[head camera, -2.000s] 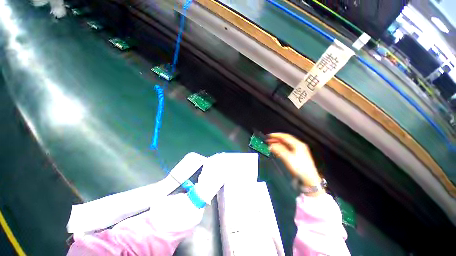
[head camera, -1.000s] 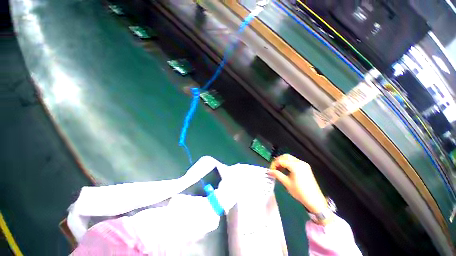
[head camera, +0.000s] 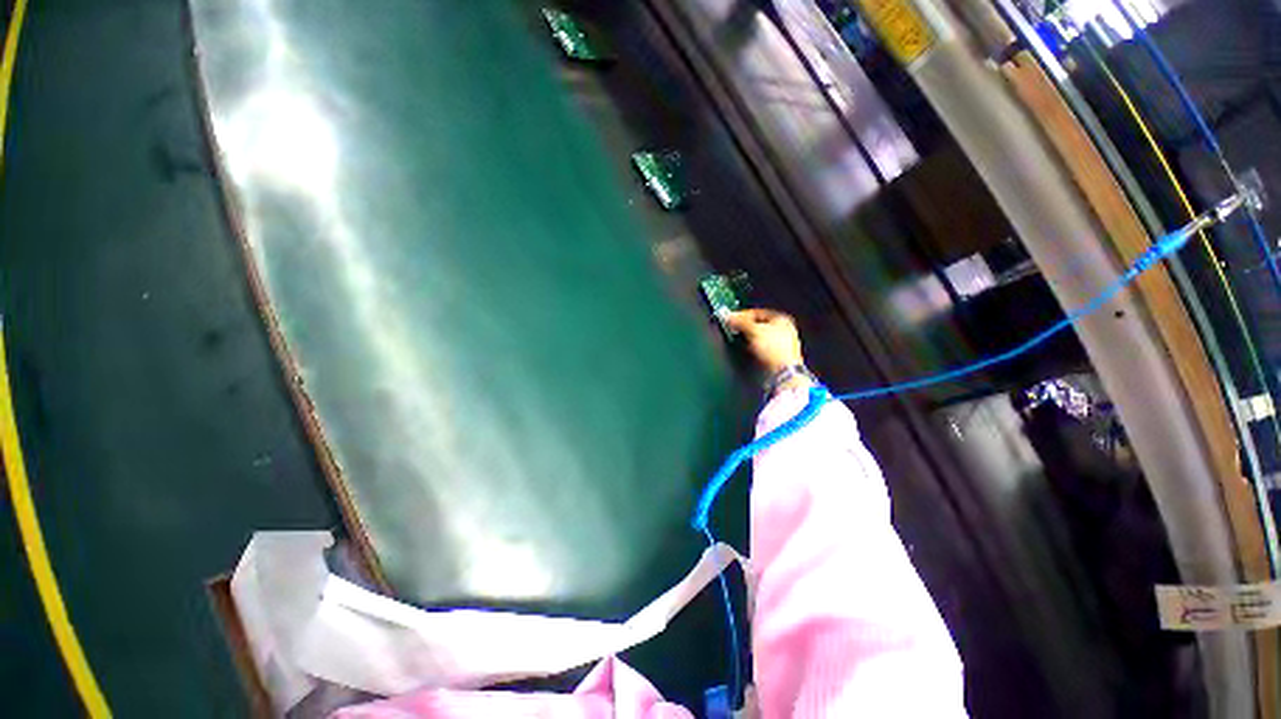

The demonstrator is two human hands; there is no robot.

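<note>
My right hand (head camera: 766,337) reaches far forward, its fingertips touching the near end of a green circuit board (head camera: 722,295) on the dark conveyor strip; I cannot tell whether they grip it, and no label shows. My left hand is out of the picture; only its pink sleeve shows at the bottom edge, near a piece of the blue wrist strap (head camera: 718,700). A white backing strip (head camera: 478,643) runs across the bottom, crumpled at its left end. A blue coiled cord (head camera: 745,457) lies across my right sleeve.
Two more circuit boards (head camera: 656,180) lie farther up the conveyor strip (head camera: 829,302). The shiny green bench (head camera: 478,281) is to the left. A brown edge (head camera: 239,639) stands at lower left. The wood-edged shelf (head camera: 1124,239) with a paper tag (head camera: 1215,607) is at right.
The view has swung left and tilted. My right hand has gone from the white sheets to a board. The sheets and left hand have dropped out of view. The cord now crosses my right arm.
</note>
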